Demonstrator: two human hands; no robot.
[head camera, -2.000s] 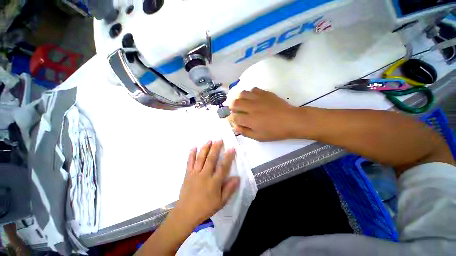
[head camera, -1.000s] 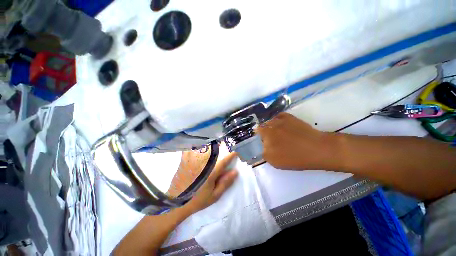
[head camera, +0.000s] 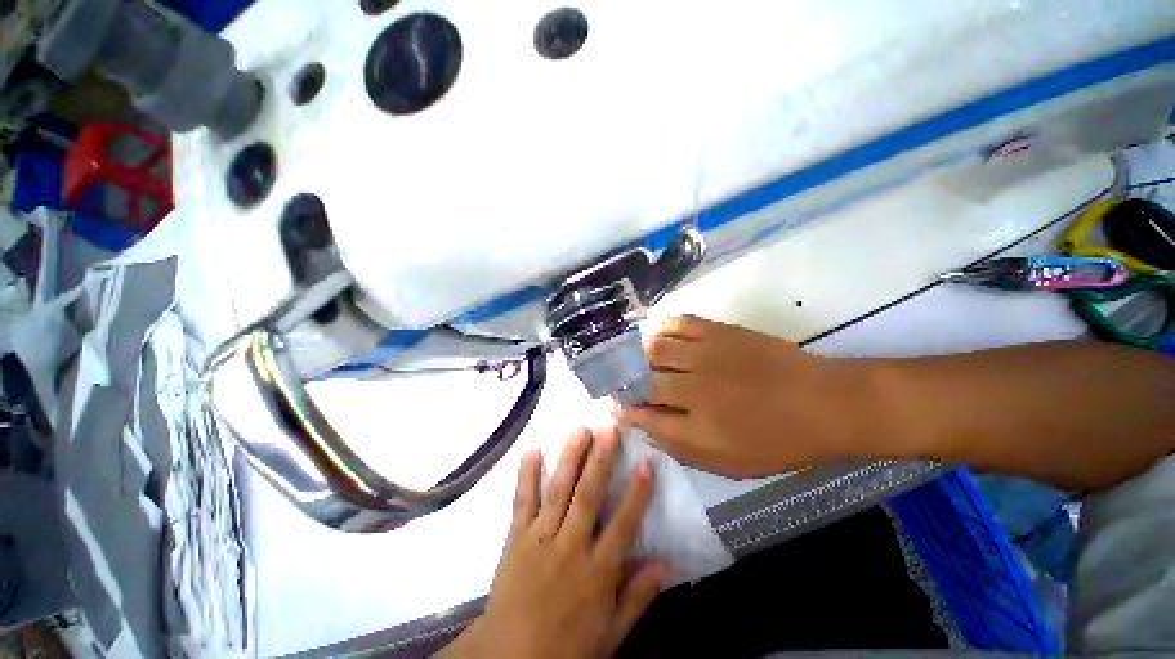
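Observation:
A white fabric piece (head camera: 679, 524) lies on the table's front part, its lower corner over the ruler-marked edge. My left hand (head camera: 567, 554) lies flat on it, fingers spread and pointing at the machine head. My right hand (head camera: 728, 399) rests beside the needle area, fingers bent, its fingertips at the fabric's upper end. The white sewing machine (head camera: 799, 116) fills the upper view. Its shiny curved metal guard (head camera: 303, 444) is at the front of the head. The needle and presser foot are hidden behind the head's parts.
A stack of grey and white cut pieces (head camera: 193, 502) lies at the table's left. Thread snips (head camera: 1044, 272) and scissors with green and yellow handles (head camera: 1121, 312) lie at the right. A blue bin (head camera: 986, 566) is below the table edge. A red plastic object (head camera: 119, 174) is at upper left.
The view has moved closer over the machine head. My left hand went behind the metal guard, then came back out in front onto the fabric. My right hand stays by the needle area. Less fabric hangs over the edge.

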